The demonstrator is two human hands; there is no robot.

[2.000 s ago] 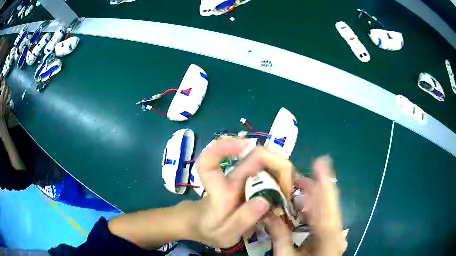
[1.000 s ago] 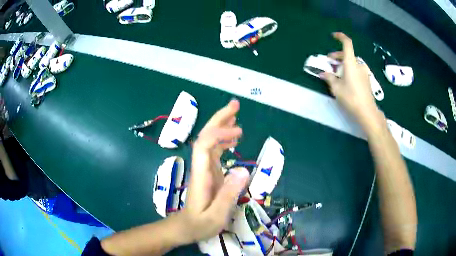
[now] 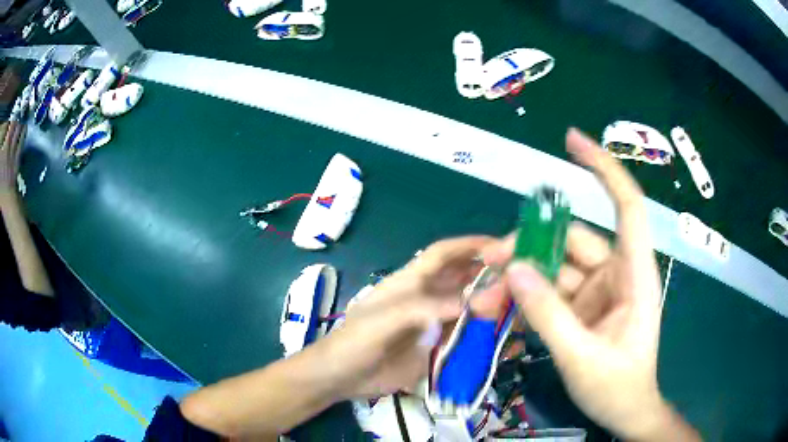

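My right hand (image 3: 605, 302) pinches a green circuit board (image 3: 543, 231) with a silvery part at its upper end. My left hand (image 3: 419, 311) is around a white housing (image 3: 439, 367) with a blue battery (image 3: 467, 363) in its open side. Thin dark and red wires show beside the battery. Both hands meet near the board's lower end, and some left fingers are hidden. A heap of white shells and wires (image 3: 393, 416) lies below and behind the hands.
A white shell with red wires (image 3: 330, 203) and another shell (image 3: 298, 306) lie left of my hands. A pale rail (image 3: 363, 112) crosses the dark green surface. Beyond it lie several units. Another person's arm (image 3: 22, 233) is at the far left, near clustered units (image 3: 86, 129).
My right hand has come back from beyond the rail and now holds the green board. My left hand, empty one second ago, now holds the housing. A unit beyond the rail has shifted right.
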